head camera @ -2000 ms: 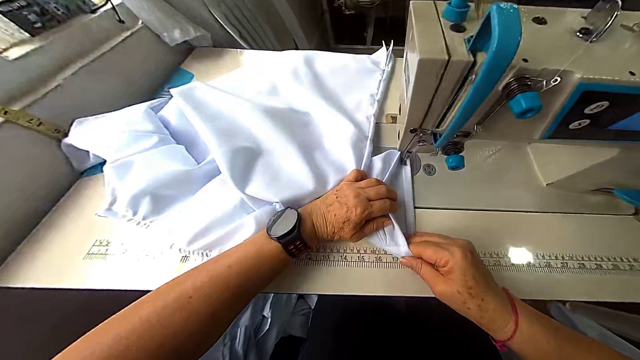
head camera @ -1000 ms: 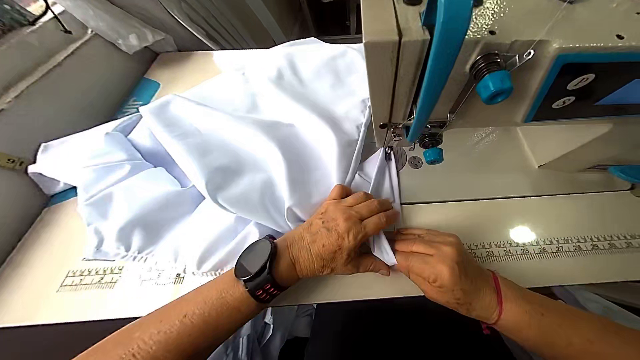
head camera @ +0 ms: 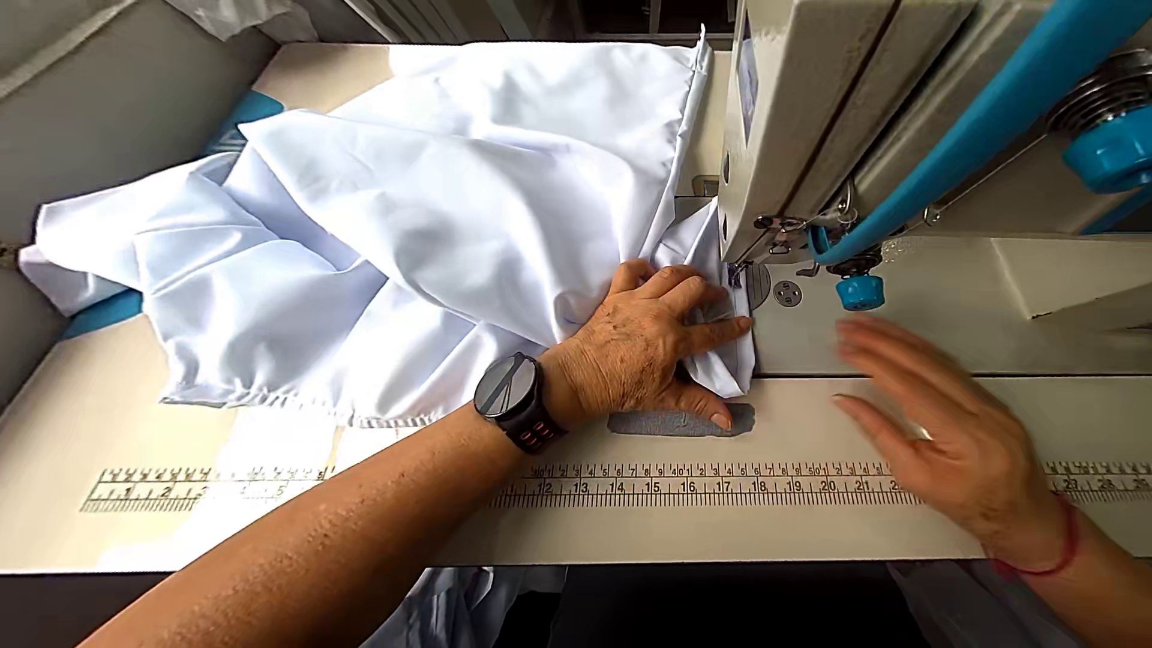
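White fabric [head camera: 423, 207] lies in loose folds across the left part of the sewing machine table, and its narrow folded edge runs under the presser foot [head camera: 736, 274]. My left hand [head camera: 652, 346], with a dark watch on the wrist, rests flat on the fabric just in front of the foot, fingers spread, pressing it down. The thumb lies on a grey patch [head camera: 679, 421] on the table. My right hand [head camera: 945, 432], blurred, is off the fabric to the right, fingers apart and holding nothing. Whether the needle is down cannot be told.
The sewing machine head [head camera: 810, 108] with a blue guard [head camera: 981, 135] and blue tension knobs [head camera: 859, 292] stands at the upper right. A printed ruler [head camera: 702, 486] runs along the table's front edge. A grey wall [head camera: 117, 117] borders the left side.
My right hand has let go of the fabric's front corner and moved right, away from it. My left hand remains on the fabric, its fingers now more spread.
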